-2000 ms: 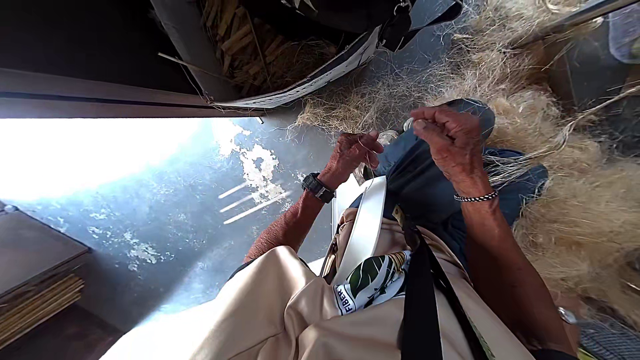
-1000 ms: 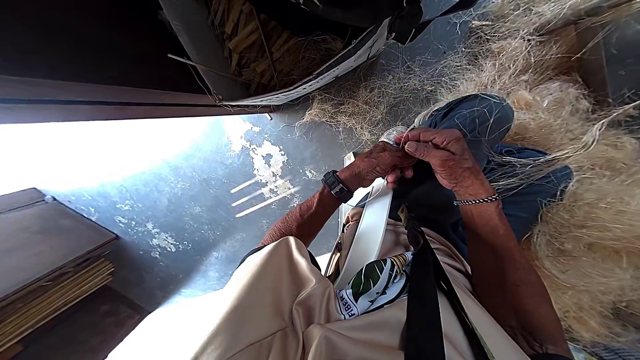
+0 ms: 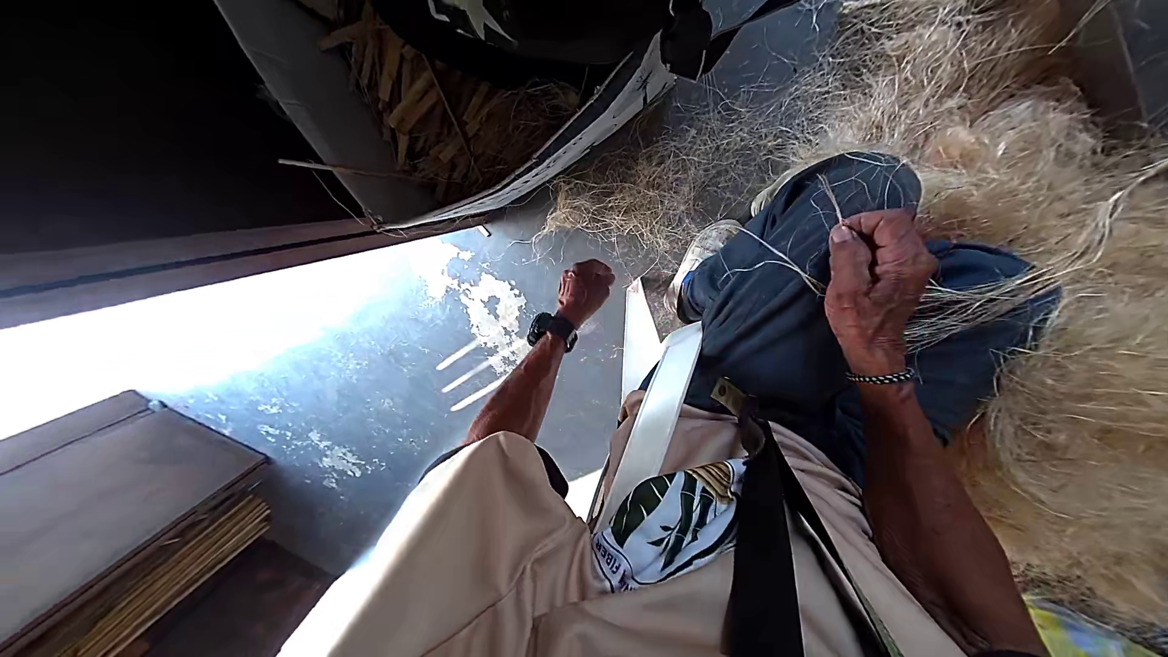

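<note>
My right hand [image 3: 878, 278], with a braided bracelet at its wrist, is closed on thin pale fibre strands [image 3: 826, 196] over my knee in dark blue trousers [image 3: 776, 301]. A short end sticks up past the thumb and a loose strand trails to the left. More strands [image 3: 990, 306] lie across the trousers behind that hand. My left hand [image 3: 585, 290], wearing a black wristwatch [image 3: 553, 330], is a fist held out to the left above the floor; whether a strand is in it I cannot tell. A white strap [image 3: 662, 401] runs up from my lap.
Piles of loose tan fibre [image 3: 1086, 401] cover the floor at right. A large container [image 3: 538, 178] holding wood-like pieces [image 3: 415, 100] stands at the top. At lower left is a brown box-like object [image 3: 119, 493] over a layered stack [image 3: 196, 579]. The grey floor [image 3: 365, 411] has worn patches.
My hands, together over my lap a second ago, are now apart. The left has moved out to the left and closed into a fist; the right is lower, with a strand end showing.
</note>
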